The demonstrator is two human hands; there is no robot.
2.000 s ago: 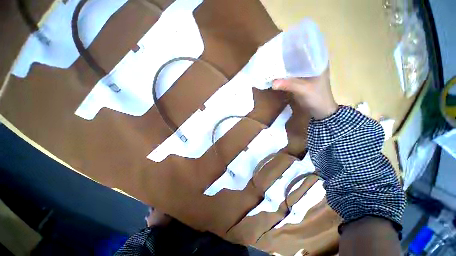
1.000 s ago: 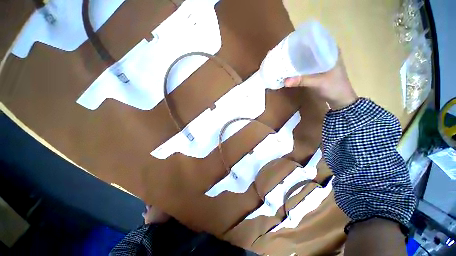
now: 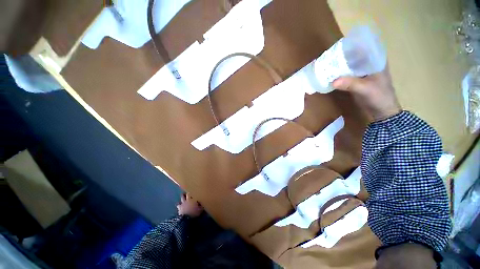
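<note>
My right hand (image 3: 371, 93) is closed around a translucent white glue bottle (image 3: 350, 59), tilted over the upper right part of the work. The bottle's nozzle cannot be made out against the white pieces. Brown bag panels (image 3: 173, 126) lie in an overlapping row. White backing pieces (image 3: 252, 116) with stepped ends lie on them. Thin brown handles (image 3: 211, 86) loop over the white pieces. My left hand (image 3: 189, 205) is small and partly hidden at the near edge of the panels; whether it grips the edge cannot be seen.
The tan worktable (image 3: 421, 68) shows at the right, with a clear plastic bag of small parts (image 3: 473, 97) and a white scrap (image 3: 445, 164). A blue bin (image 3: 118, 244) is low at left. A large blurred brown shape fills the top left corner.
The view has shifted, so the panels and bottle appear farther right. The right hand still holds the bottle. A blurred brown shape and a pale object have appeared at upper left.
</note>
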